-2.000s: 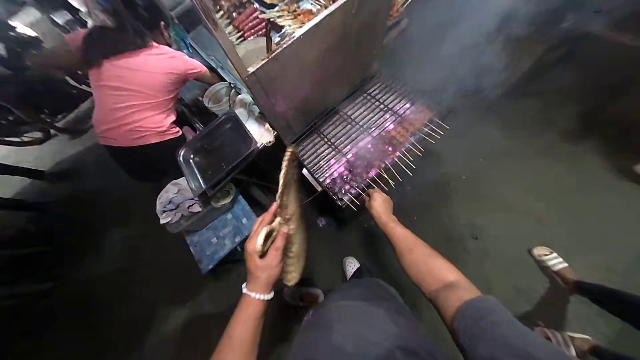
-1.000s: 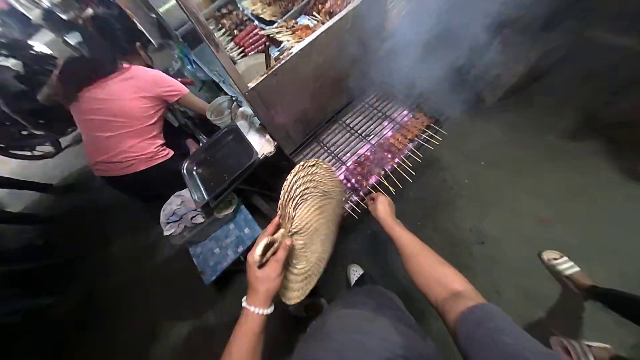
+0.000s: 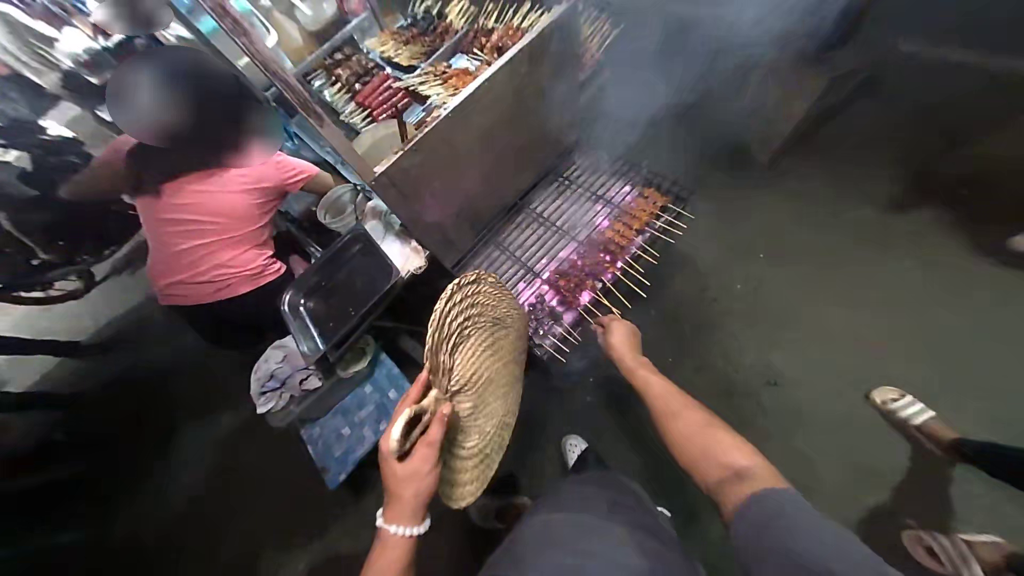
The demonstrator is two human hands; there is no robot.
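My left hand (image 3: 416, 456) grips the looped handle of a woven straw hand fan (image 3: 480, 384), its broad face beside the near left corner of a charcoal grill grate (image 3: 528, 228). Skewers of meat (image 3: 592, 264) lie in a row along the grate's right side, their bamboo ends sticking out over the edge. The nearest pieces look darker, the far ones orange-brown. At the near end of the row my right hand (image 3: 620, 340) has its fingers closed on the end of a bamboo skewer. Purple-pink glow shows under the meat, and smoke (image 3: 680, 72) rises behind.
A metal-sided stall (image 3: 480, 136) with trays of skewers and red sausages (image 3: 382, 98) borders the grill. To the left are an empty dark tray (image 3: 340, 292), a cloth (image 3: 282, 376), a blue patterned surface (image 3: 352, 424) and a person in a pink shirt (image 3: 216, 232). Another person's sandalled foot (image 3: 904, 406) is at right.
The fan, seen nearly edge-on two seconds ago, now shows its broad woven face, still in my left hand. My right hand remains at the skewer ends.
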